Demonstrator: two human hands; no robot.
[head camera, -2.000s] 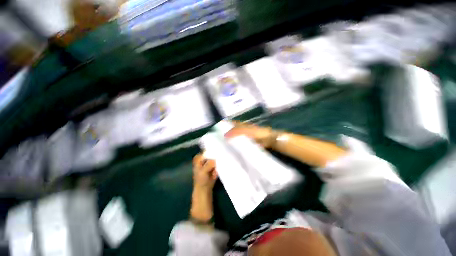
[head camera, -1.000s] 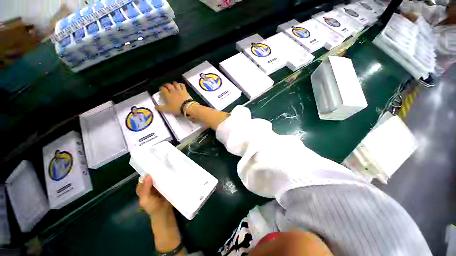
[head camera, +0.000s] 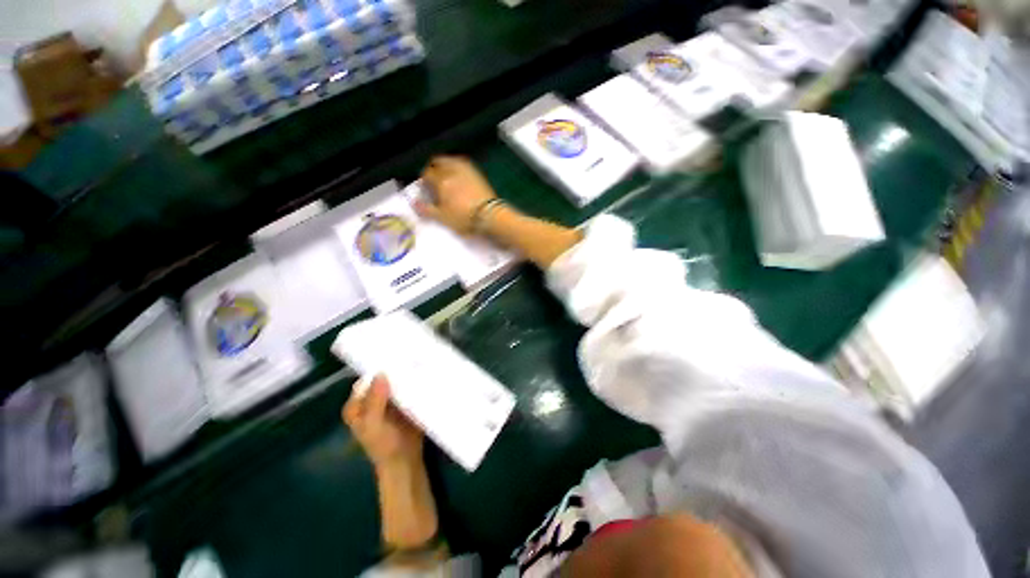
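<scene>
My left hand (head camera: 384, 427) holds a white inner tray (head camera: 429, 384), smooth side up, above the green bench; whether it is one tray or a nested stack is not clear. My right hand (head camera: 457, 198) rests at the far end of a white box base (head camera: 483, 255) in the row, its fingers partly hidden. A box lid with a round blue-and-yellow picture (head camera: 386, 243) lies just left of that base. Another lid (head camera: 561, 139) lies to the right of my right hand, beyond a dark gap.
More lids and bases run along the conveyor both ways. A block of inner trays (head camera: 811, 192) stands on the bench at right, with another stack (head camera: 921, 333) at the bench edge. Blue-and-white wrapped bundles (head camera: 288, 68) sit on the far shelf.
The row of boxes has shifted in view, with the lid right of my right hand now farther from it. My left hand still holds the tray; my right hand stays at the base.
</scene>
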